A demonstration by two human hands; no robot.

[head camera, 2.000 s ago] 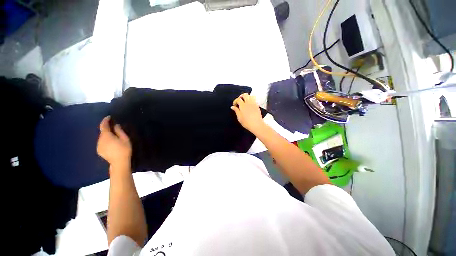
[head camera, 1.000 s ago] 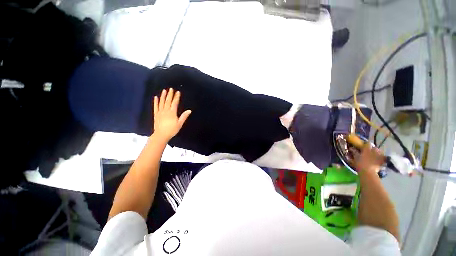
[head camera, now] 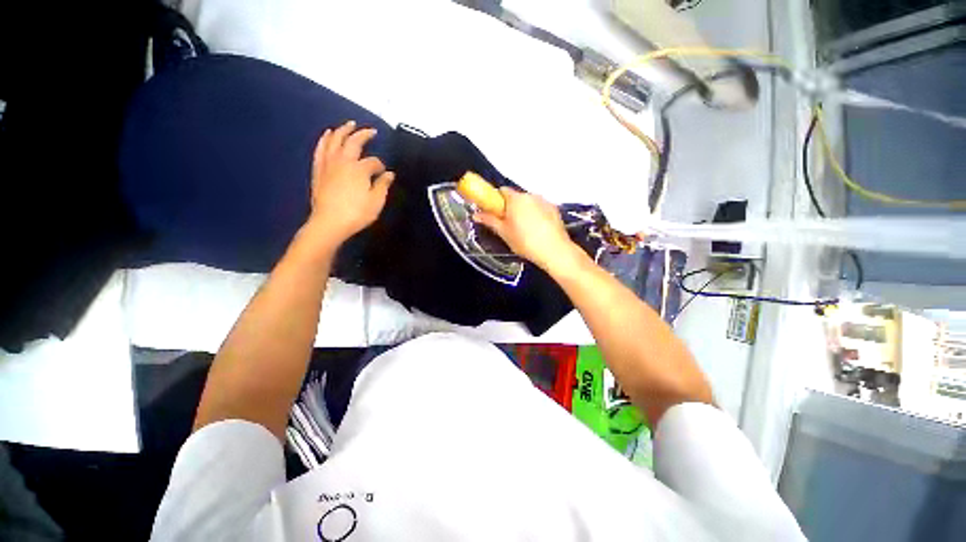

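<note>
The black garment lies over the right part of the navy pressing board. My right hand is closed around the orange-brown handle of the steam iron, which sits on the garment with its hose running off to the right. My left hand is at the garment's left side, near where it meets the bare navy board, fingers slightly spread and palm down. Its fingertips are near the garment's edge; it grips nothing that I can see.
A large black heap is at the far left. The white table cover extends behind the board. A green container and a red item are below the table's front edge. Yellow and black lines hang at the right.
My right hand has brought the iron left from the rest pad onto the garment. My left hand has moved to the garment's left edge. The garment looks shorter and more bunched, and the view has shifted.
</note>
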